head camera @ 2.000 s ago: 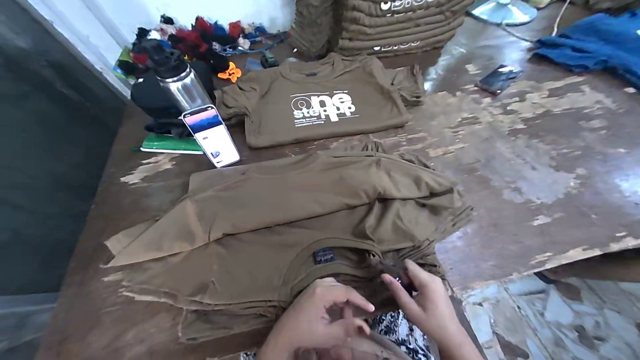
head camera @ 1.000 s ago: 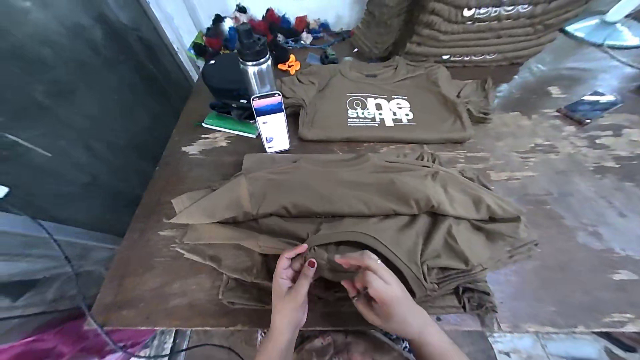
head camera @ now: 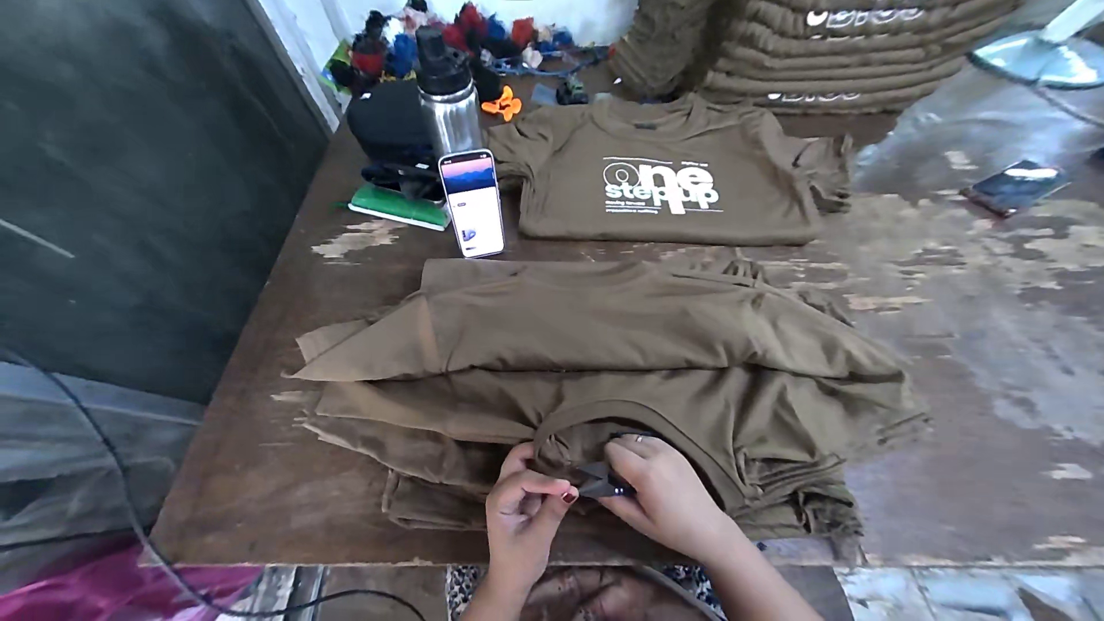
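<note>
Brown T-shirts lie in a loose stack near the table's front edge, the neckline of one facing me. My left hand pinches the left side of that collar between thumb and fingers. In my right hand is a pair of small dark thread snips, its blades pointing left, close to my left fingertips. Whether the blades touch a thread is too small to tell. Behind the stack lies a folded brown T-shirt with white print.
A phone leans against a steel bottle, beside a green item and a black case. Folded brown shirts are piled at the back. Another phone lies at right, near a lamp base. A black cable hangs at left.
My left hand has moved to the left part of the collar. The snips now show plainly in my right hand, beside the left fingertips. The view has shifted.
</note>
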